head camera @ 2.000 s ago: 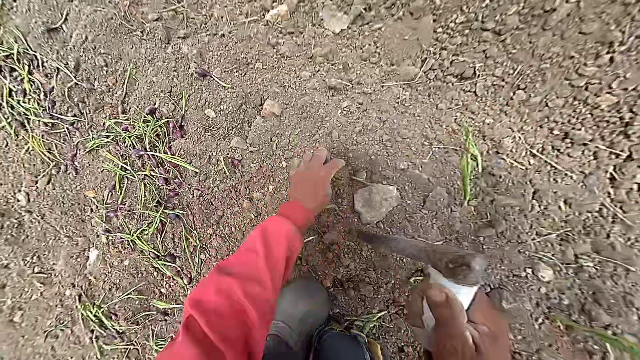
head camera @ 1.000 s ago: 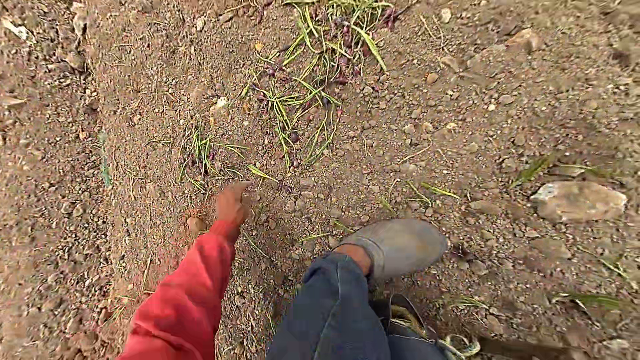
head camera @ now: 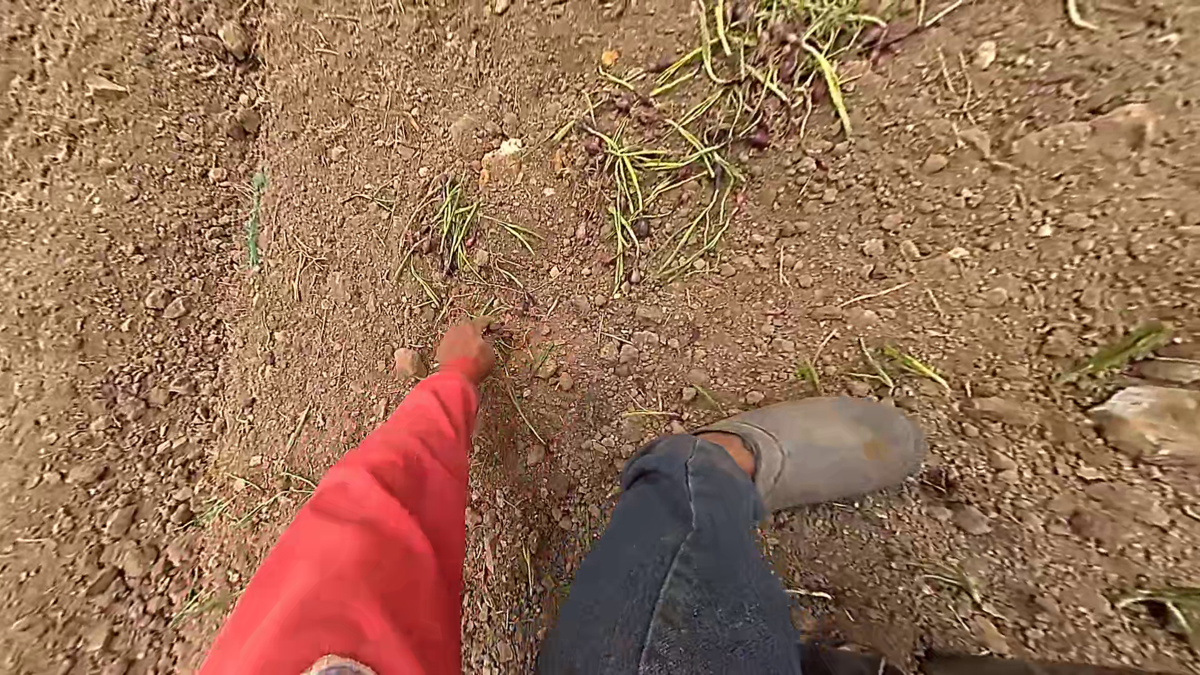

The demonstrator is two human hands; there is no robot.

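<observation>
My left hand [head camera: 467, 350], coming out of a red sleeve, is low over the soil at the centre left. Its fingers are partly hidden, and a small dark thing shows at the fingertips; whether it is held is unclear. Just above the hand lies a small bunch of green seedlings [head camera: 457, 225]. A larger heap of uprooted seedlings with purple bulbs [head camera: 670, 169] spreads over the ground at the top. My right hand is out of view. A dark bar-like thing [head camera: 1012, 665] shows at the bottom edge.
My foot in a grey shoe [head camera: 834, 450] stands right of centre, below a jeans leg [head camera: 689, 572]. A large stone [head camera: 1151, 420] lies at the right edge. A green strand [head camera: 254, 220] is on the soil at the left. Small stones and loose green leaves are scattered about.
Two seconds ago my right hand held a tool with a dark blade; it has left the view. The view has shifted strongly. My left hand, earlier spread near a stone, is now near the small bunch.
</observation>
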